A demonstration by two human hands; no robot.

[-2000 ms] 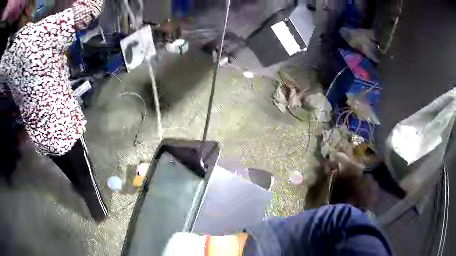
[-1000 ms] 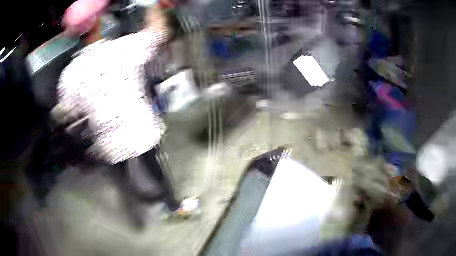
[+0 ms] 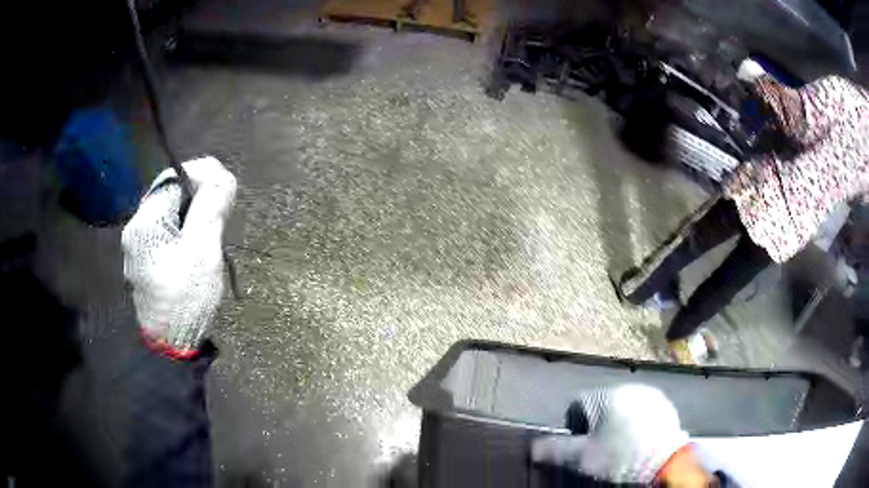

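My left hand (image 3: pixel 181 253), in a white knitted glove with a red cuff, is closed around a thin dark rod (image 3: pixel 148 86). The rod runs up out of the picture; a short dark end shows beside the glove. The grey housing (image 3: pixel 467 457) lies at the bottom right, open side up, with a dark rim (image 3: pixel 591 362) and paler inside walls. My right hand (image 3: pixel 634 434), also gloved, grips its near rim; its fingertips are partly hidden and blurred. The housing's lower part is cut off by the picture edge.
A person (image 3: pixel 800 172) in a patterned top stands beyond the housing at the right. A blue container (image 3: pixel 100 167) is at the left. Dark metal parts (image 3: pixel 562 67) and a wooden pallet (image 3: pixel 410 19) lie at the back on the speckled floor.
The view has swung left, so the person now shows at the right. The housing now lies across the lower right. My left hand on the rod has come into view.
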